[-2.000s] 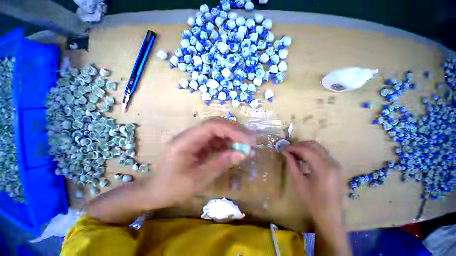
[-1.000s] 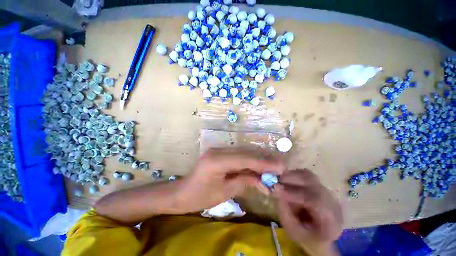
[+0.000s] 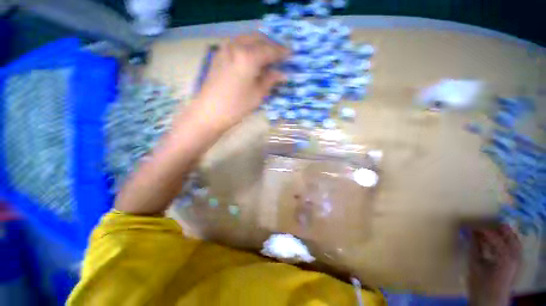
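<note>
My left hand (image 3: pixel 242 75) reaches over the left edge of the top heap of assembled blue-and-white pieces (image 3: pixel 323 66); its fingertips are blurred and I cannot tell whether they hold a piece. My right hand (image 3: pixel 494 251) is low at the right, strongly blurred, just below the heap of blue-and-white bases (image 3: pixel 521 161); what it holds cannot be made out. A heap of pale caps (image 3: pixel 137 119) lies at the left, partly behind my left forearm. The white disc (image 3: pixel 365 177) lies on the right part of the clear plastic sheet (image 3: pixel 317 197).
A blue tub (image 3: pixel 93 143) of pale caps stands far left. The dark-blue pen-like tool (image 3: pixel 207 67) lies partly behind my left hand. A white spoon-shaped dish (image 3: pixel 452 92) is upper right. A crumpled white wad (image 3: pixel 287 247) lies at the near edge, and white crumpled material (image 3: pixel 148 15) at the far left corner.
My hands have parted from the small piece held between them near the body. The left went up to the top heap, the right out to the lower right. The whole view has shifted and blurred.
</note>
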